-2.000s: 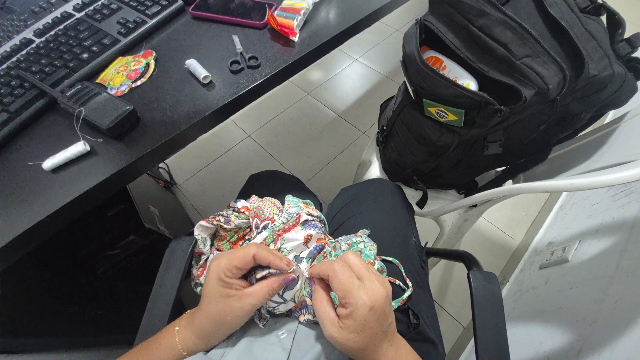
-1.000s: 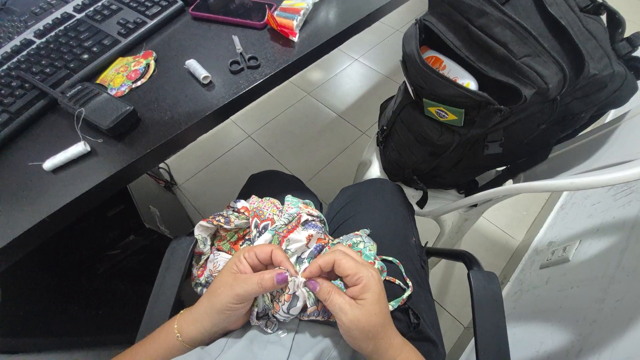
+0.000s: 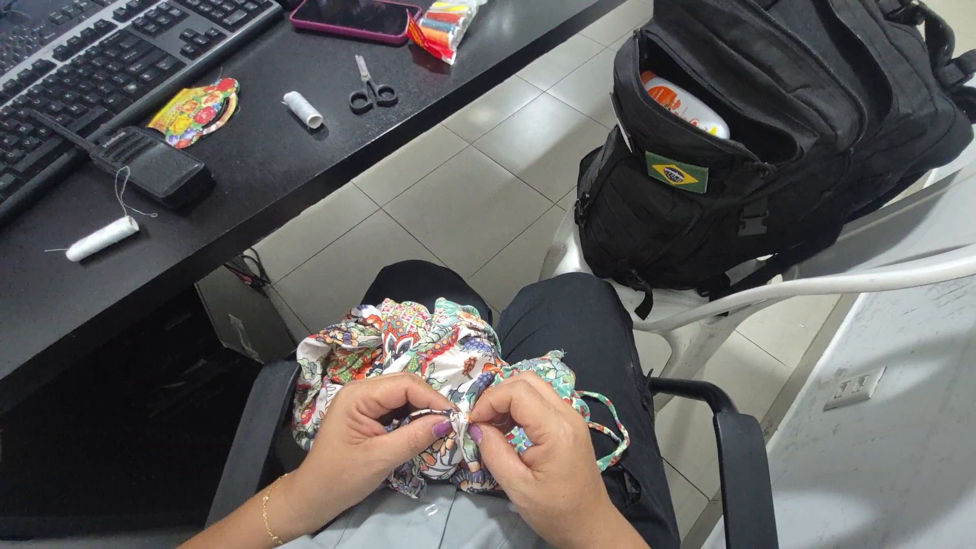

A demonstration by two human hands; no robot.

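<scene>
A floral-patterned fabric garment (image 3: 435, 347) lies bunched across my lap, with a thin fabric tie (image 3: 610, 427) looping out at its right. My left hand (image 3: 374, 435) pinches a gathered bit of the cloth between thumb and index finger. Close against it, my right hand (image 3: 526, 438) pinches the same spot, the thumb tips nearly touching. Whether a needle is between the fingers cannot be told. On the black desk lie a white thread spool (image 3: 103, 238) with a loose strand, a second white spool (image 3: 303, 110) and small black-handled scissors (image 3: 372, 93).
The desk (image 3: 252, 175) also holds a keyboard (image 3: 114, 69), a handheld radio (image 3: 149, 168), a colourful card (image 3: 197, 110), a phone (image 3: 354, 19) and a plastic packet (image 3: 446, 27). A black backpack (image 3: 732, 206) rests on a white plastic chair (image 3: 709, 313). Black armrests (image 3: 743, 473) flank my lap.
Both hands stay together at the cloth, with small shifts of the fingers. My left hand's fingers were more bent two seconds ago.
</scene>
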